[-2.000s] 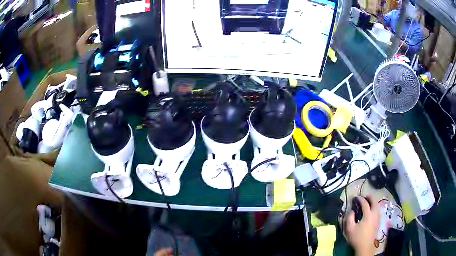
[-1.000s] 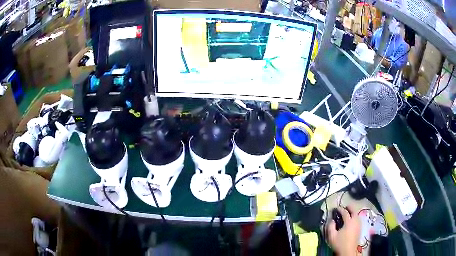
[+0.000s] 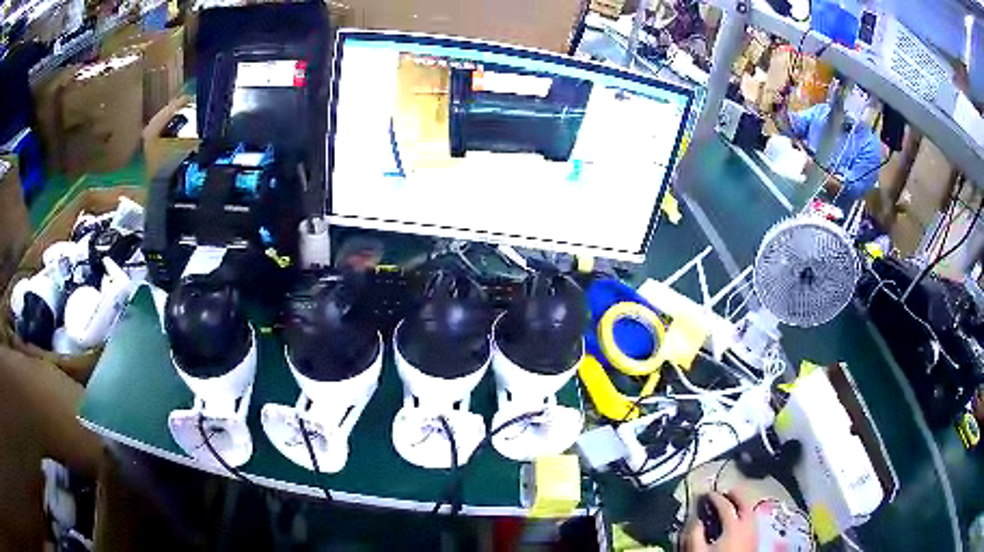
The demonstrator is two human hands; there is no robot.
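Note:
My right hand [image 3: 725, 524] rests on the black computer mouse [image 3: 709, 515] on the round mouse pad [image 3: 779, 520] at the bottom right, cut off by the lower edge. My left hand is not in view. Several white dome-type cameras with glossy black ball heads stand in a row on the green bench; the leftmost camera [image 3: 212, 372] and the rightmost camera [image 3: 536, 372] end the row. Their black leads hang over the front edge. The monitor [image 3: 496, 151] behind them shows a bright picture with a dark shape.
A cardboard bin [image 3: 81, 205] of white cameras stands at the left. A black machine [image 3: 216, 205] is behind the row. Tape rolls [image 3: 631, 337], a power strip with cords [image 3: 691, 437], a fan [image 3: 806, 270] and an open white carton [image 3: 836, 453] are at the right. A person [image 3: 852, 146] sits beyond.
The view has tilted, so the bench items sit lower in the picture. The right hand stays on the mouse. A hand seen below the bench edge two seconds ago is out of view.

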